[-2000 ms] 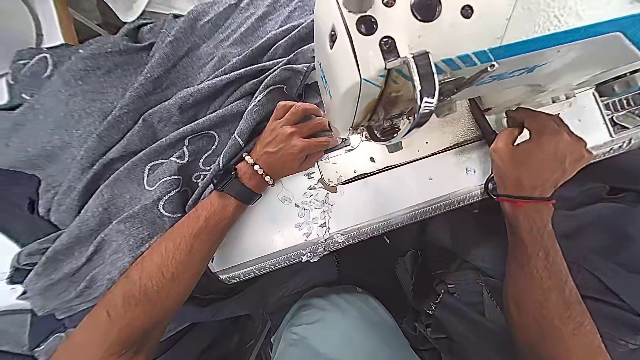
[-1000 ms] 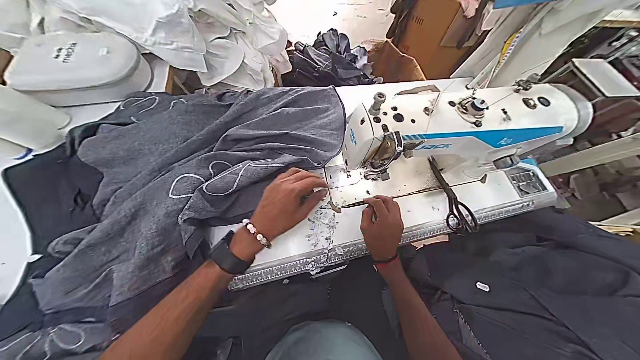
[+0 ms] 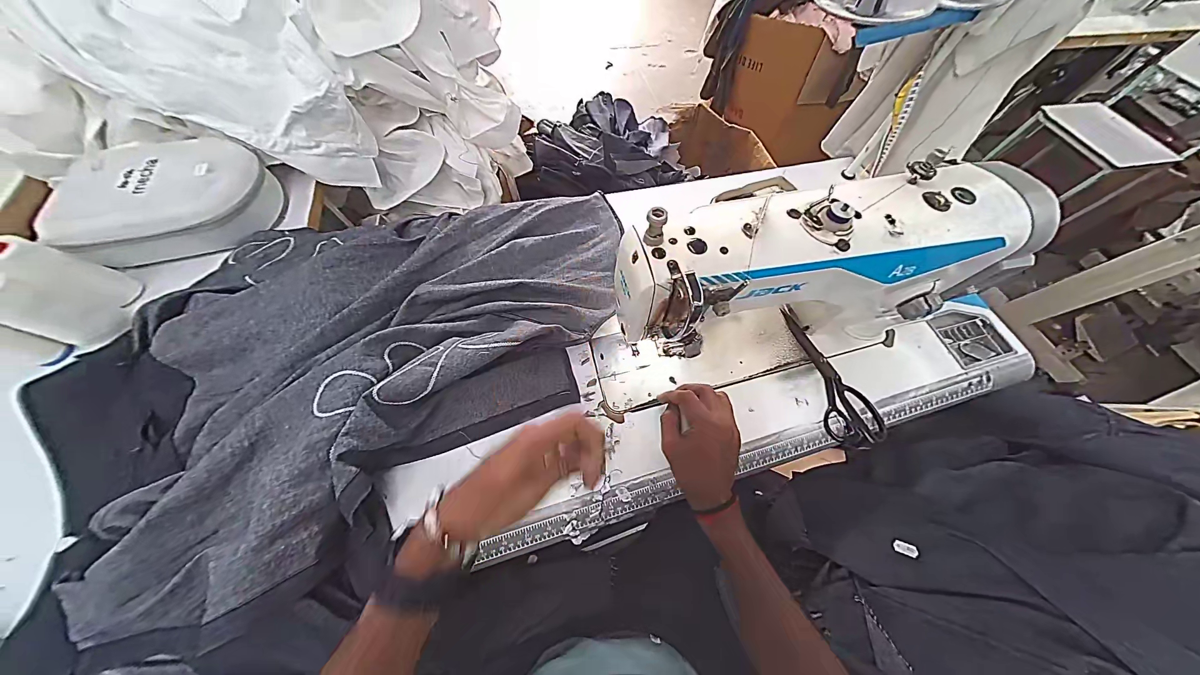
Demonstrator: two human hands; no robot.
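My left hand (image 3: 520, 478), blurred by motion, hovers over the front edge of the machine bed, its fingers apart. My right hand (image 3: 701, 436) rests by the front of the bed with curled fingers; whether a small thing is pinched in them cannot be told. Behind both stands a white Jack sewing machine (image 3: 844, 248), its lamp lighting the needle area. Black-handled scissors (image 3: 830, 380) lie across the bed to the right of my right hand. Dark grey knit fabric (image 3: 487, 272) with white loops of cord or stitching spreads left from the machine. Thread scraps lie near my left hand.
Dark garments (image 3: 1012, 534) lie at the right and below the bed's ruler edge (image 3: 647, 502). White fabric pieces (image 3: 412, 103) are heaped at the back left, beside a pale padded form (image 3: 155, 192). A cardboard box (image 3: 787, 80) and a dark cloth pile (image 3: 605, 150) stand behind the machine.
My left hand has come off the fabric edge toward the front of the bed. My right hand was beside the scissors two seconds ago and is now left of them. The view has widened greatly.
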